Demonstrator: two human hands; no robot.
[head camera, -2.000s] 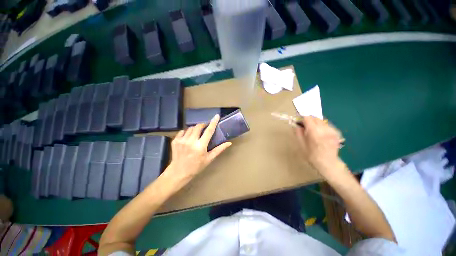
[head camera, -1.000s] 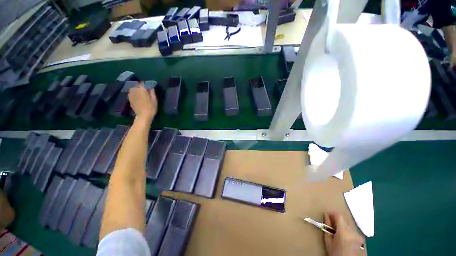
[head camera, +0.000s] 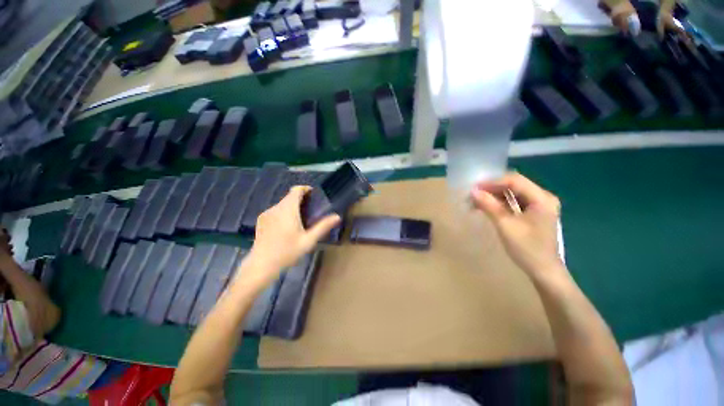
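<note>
My left hand (head camera: 287, 230) holds a dark grey device unit (head camera: 337, 193), tilted, with its glossy black window end up and to the right. A second device unit (head camera: 390, 231) lies flat on the cardboard sheet (head camera: 421, 309), its window to the right. My right hand (head camera: 520, 218) is at the lower end of the translucent protective film (head camera: 478, 151), finger and thumb close together at its edge. A thin pale tool (head camera: 513, 201) shows between the fingers of my right hand; its tip is hidden. The white film roll (head camera: 479, 55) hangs above.
Rows of device units (head camera: 179, 277) stand left of the cardboard. More units (head camera: 347, 116) sit on the green conveyor (head camera: 278, 91) behind. A metal post (head camera: 425, 119) stands by the roll. Another person's hands (head camera: 647, 20) show at upper right, and a person in striped clothing (head camera: 48, 365) at lower left.
My left hand has come back from the conveyor, now holding a unit over the cardboard. My right hand has moved up from the cardboard to the film. The view has shifted.
</note>
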